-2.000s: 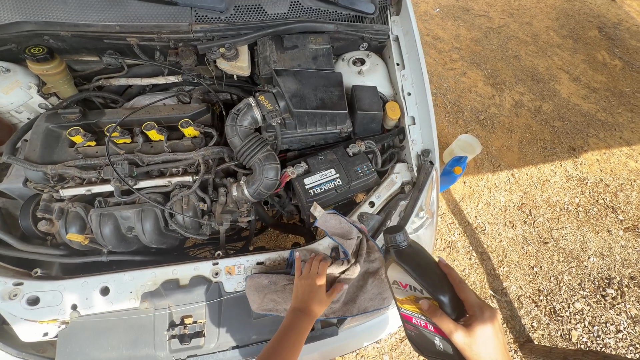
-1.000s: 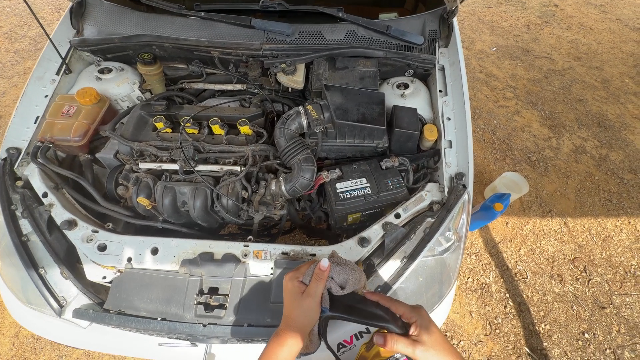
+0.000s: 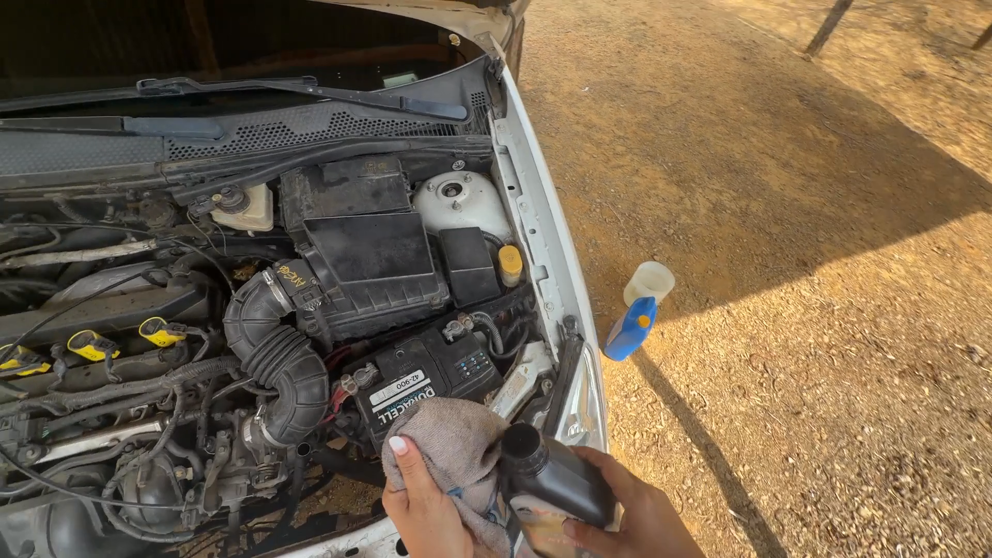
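Observation:
My left hand [image 3: 425, 504] grips a bunched grey-brown cloth [image 3: 457, 434], thumb on top, in front of the Duracell car battery [image 3: 426, 372]. The cloth covers part of the battery's near edge. To its right, my right hand [image 3: 620, 511] is shut around a black plastic fluid bottle [image 3: 558, 480], whose black cap [image 3: 521, 443] is on. The bottle leans beside the cloth, over the front edge of the engine bay near the headlight. Its lower part is cut off by the frame.
A ribbed intake hose [image 3: 283, 356] and black air filter box [image 3: 372, 256] lie beyond the battery. A yellow cap [image 3: 510, 265] sits near the white fender [image 3: 542, 201]. On the gravel outside stand a blue bottle [image 3: 632, 329] and a whitish container [image 3: 649, 284].
The cloth and the black bottle have come up from the front edge of the car toward the battery. The view has shifted to the right and closer.

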